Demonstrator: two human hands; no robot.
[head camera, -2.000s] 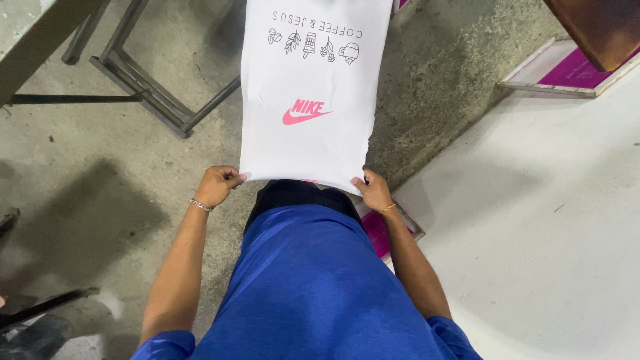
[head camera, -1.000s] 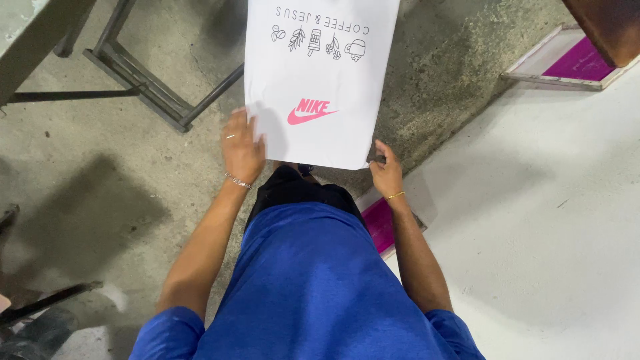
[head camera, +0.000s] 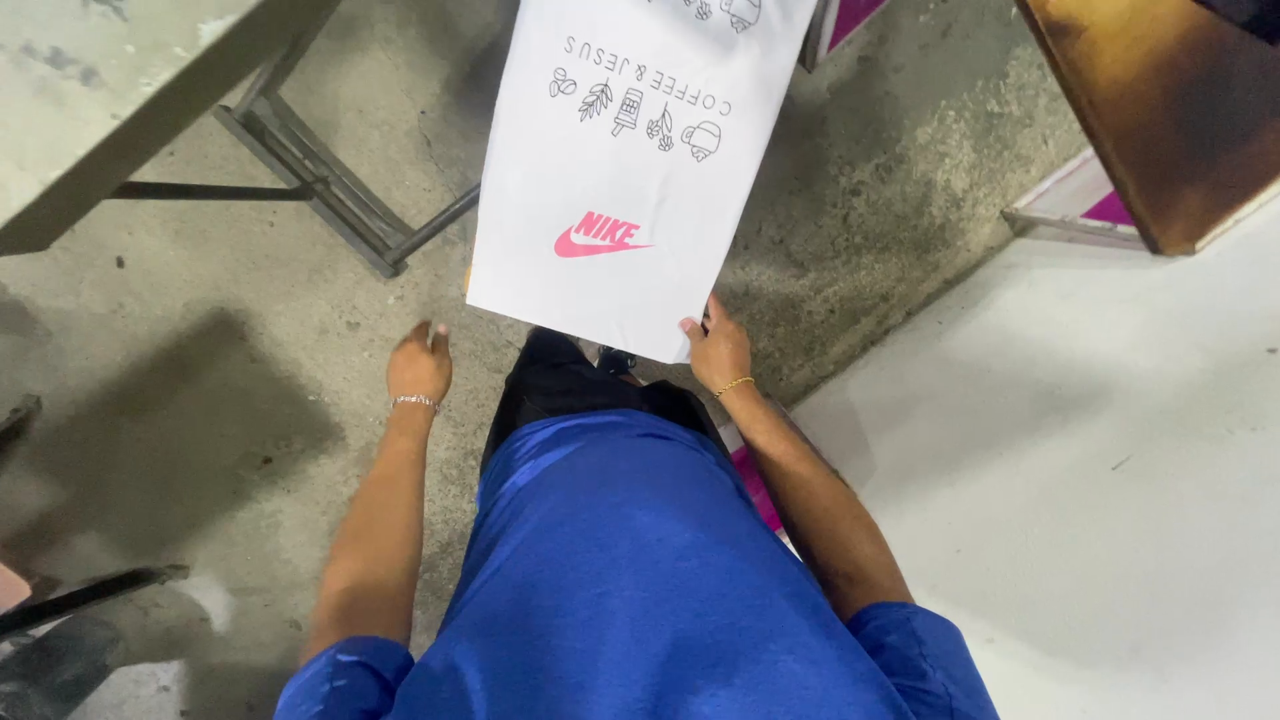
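A white printed sheet, paper or cloth, (head camera: 600, 180) extends from the top edge down in front of my waist. It bears line drawings, dark lettering and a pink Nike logo. My right hand (head camera: 720, 350) pinches its lower right corner between thumb and finger. Apart from the sheet, off its lower left corner, my left hand (head camera: 420, 365) hangs over the concrete floor with thumb and finger slightly apart, holding nothing. What supports the sheet is hidden; a bit of yellow-orange shows at its left edge.
At the upper left is a tabletop (head camera: 90, 90) with a metal frame (head camera: 330, 190) beside it. Screen frames with magenta areas (head camera: 1110, 208) lean at the right, near a brown-stained board (head camera: 1160, 110). A white wall or panel (head camera: 1080, 450) fills the lower right.
Two seconds ago both hands held the sheet's lower corners. My left hand has let go and moved left, away from it. The sheet's near end now slants, and more print shows at the top.
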